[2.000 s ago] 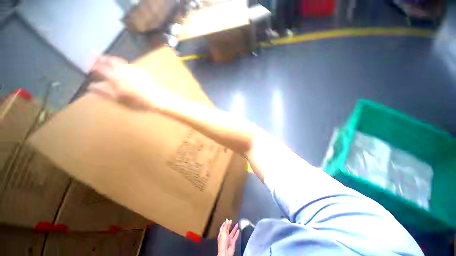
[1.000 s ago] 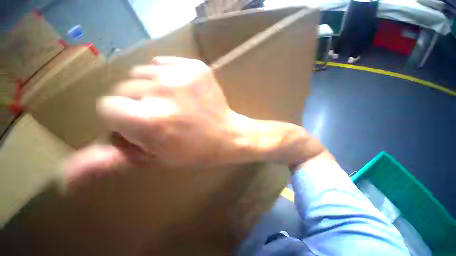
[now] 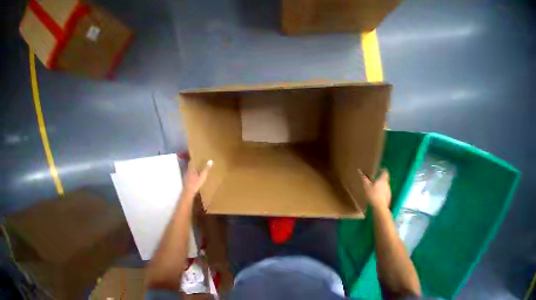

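A large open brown carton (image 3: 276,181) is right before me, its opening facing me. Its inside holds no goods; a pale rectangular patch shows on its far inner part. My left hand (image 3: 197,179) grips the carton's left wall, thumb inside. My right hand (image 3: 376,188) grips its right wall in the same way. The outer sides of the carton and most of my fingers are hidden.
A green tote bin (image 3: 499,202) with bagged packs (image 3: 432,187) stands at right. White sheets (image 3: 150,202) lie at left, above a small open box (image 3: 197,278). A red-taped carton (image 3: 88,44) is at upper left, another carton (image 3: 335,14) at top. A red object (image 3: 282,229) is below the carton.
The view has turned to face down. The carton is now upright before me with its opening in view, held by both hands; earlier my hand was across its side.
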